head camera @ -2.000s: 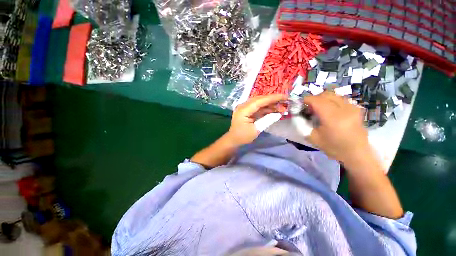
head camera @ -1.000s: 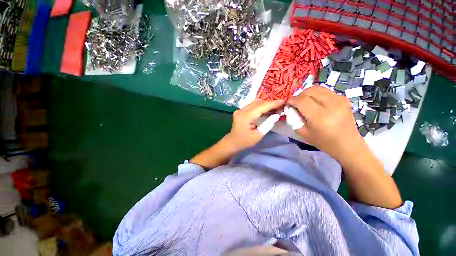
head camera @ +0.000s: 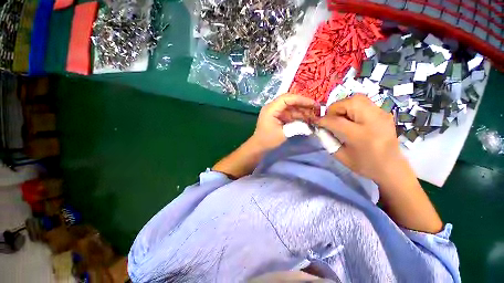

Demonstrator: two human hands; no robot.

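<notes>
My left hand (head camera: 282, 121) and my right hand (head camera: 359, 130) meet fingertip to fingertip at the near edge of the piles, with white covers on the thumbs. Whatever lies between the fingertips is too small and blurred to make out. Red plastic strips (head camera: 326, 58) lie heaped just beyond my hands. Square plates (head camera: 423, 72), dark grey and white, lie in a loose pile to the right of the strips, on a white sheet (head camera: 436, 160). My right hand hides the near left part of the plates.
Small metal fittings (head camera: 254, 33) lie on a clear plastic bag (head camera: 204, 77); a second metal heap (head camera: 121, 44) is farther left. A red tray (head camera: 464, 27) with grey rectangles spans the back right. A red bar (head camera: 82, 38) and blue strip (head camera: 40, 38) stand far left.
The piles and tray sit slightly higher in the view. My left fingers are more curled and raised, and my right fingers are more bent. The hands remain together.
</notes>
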